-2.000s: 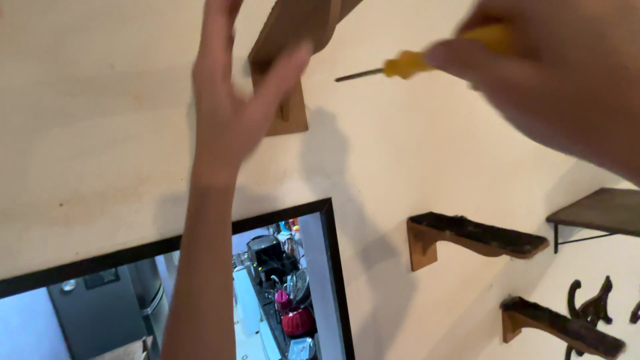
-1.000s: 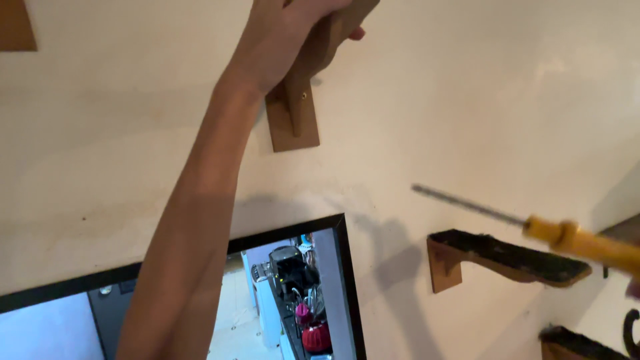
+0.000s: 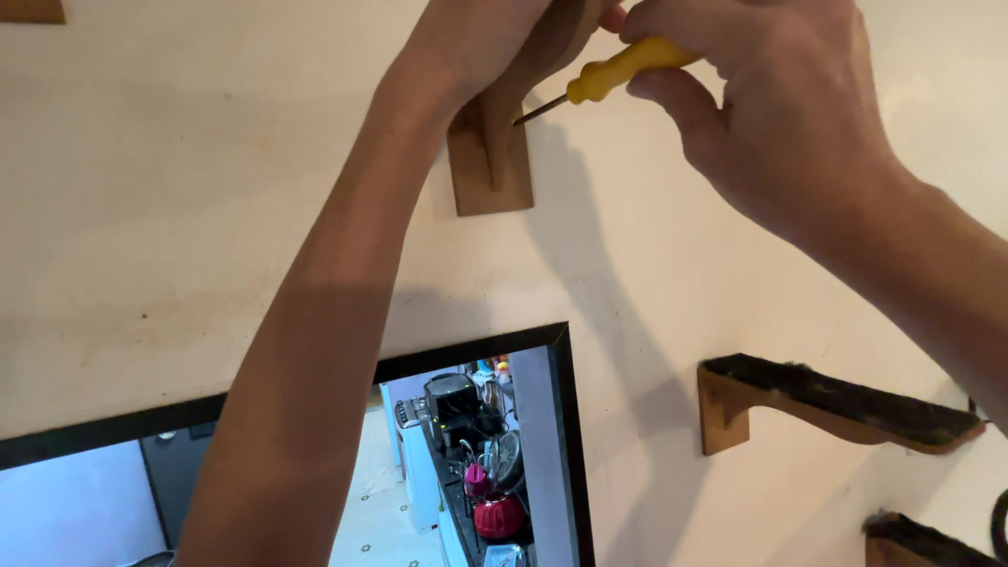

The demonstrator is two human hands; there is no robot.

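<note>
A brown wooden wall bracket [image 3: 494, 169] with a flat back plate stands against the cream wall near the top centre. My left hand [image 3: 480, 39] grips its upper part, and the fingers are partly cut off by the top edge. In my right hand [image 3: 756, 87] is a screwdriver with a yellow handle [image 3: 622, 71]. Its thin metal tip is at the right side of the bracket's upright, above the lower end of the plate. Any screw at the tip is too small to see.
A black-framed mirror [image 3: 579, 472] hangs below, reflecting a kitchen counter. At the lower right, a wooden wall shelf with a dark fuzzy top [image 3: 835, 394] juts out, with another similar shelf [image 3: 929, 543] beneath it. A brown wooden piece [image 3: 31, 11] is at the top left.
My left hand was off the bracket two seconds ago and has taken hold of it. My right hand has brought the screwdriver up from the lower right to the bracket.
</note>
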